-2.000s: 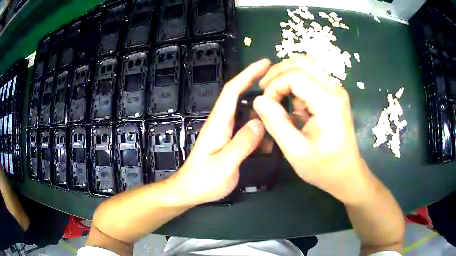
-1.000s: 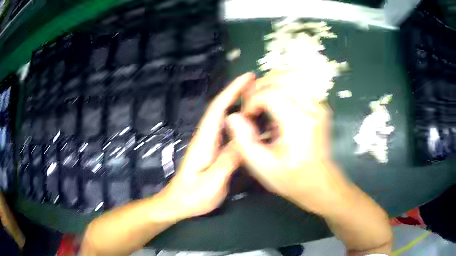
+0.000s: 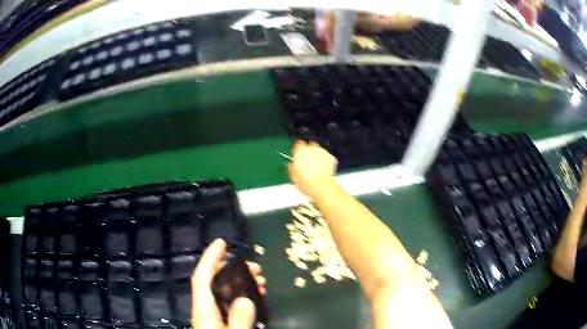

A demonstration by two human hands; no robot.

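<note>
My left hand [image 3: 207,289] is at the bottom centre-left, cut off by the lower edge, with its fingers around a black housing [image 3: 237,283]. My right hand [image 3: 312,168] is stretched out over the green belt, fingers curled. A thin whitish sliver [image 3: 284,156] shows at its fingertips; blur hides whether it is held. A heap of cream-white small pieces [image 3: 312,247] lies on the dark green bench under my right forearm. A black tray with rows of pockets [image 3: 151,228] lies left of the heap, partly behind my left hand.
The green conveyor belt [image 3: 161,138] runs across, with a black tray [image 3: 360,109] on it. A white post [image 3: 447,96] rises from the white rail [image 3: 270,198]. Another black tray [image 3: 499,205] lies right. Another person's arm [image 3: 573,225] shows at the right edge; trays stand across the belt.
The view has tilted up to show the belt and far side. My right hand has left my left hand and reached forward over the belt. My left hand still holds the housing.
</note>
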